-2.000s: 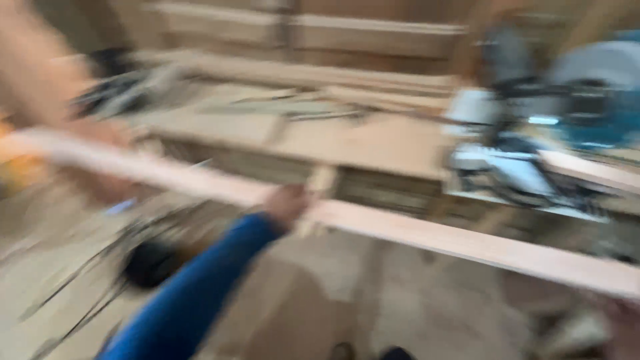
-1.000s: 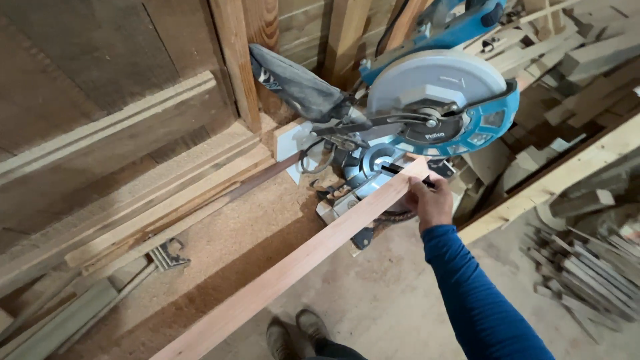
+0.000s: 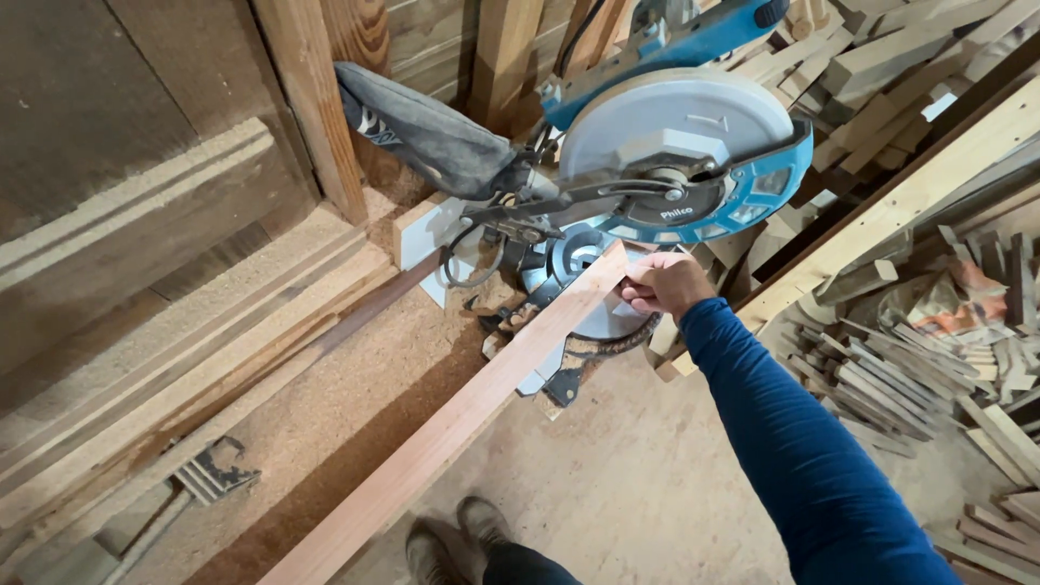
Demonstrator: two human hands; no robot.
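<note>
My right hand (image 3: 662, 284), in a blue sleeve, grips the far end of a long, pale wooden board (image 3: 479, 390). The board runs from the lower left up to the base of a Philco miter saw (image 3: 682, 154), and its end lies over the round saw table (image 3: 605, 317). The blue blade guard and the blade housing stand just beyond my fingers. A grey dust bag (image 3: 431, 130) sticks out to the left of the saw. My left hand is not in view.
Sawdust covers the workbench (image 3: 382, 374), where a flat brush (image 3: 213, 471) lies near stacked boards (image 3: 187, 374). A long wooden beam (image 3: 877, 219) crosses the right side. Offcuts (image 3: 877, 382) are heaped behind it and on the floor. My shoes (image 3: 455, 528) show below.
The view has swung strongly to the saw since two seconds ago. Over the last second my right hand has stayed at the board's end beside the saw.
</note>
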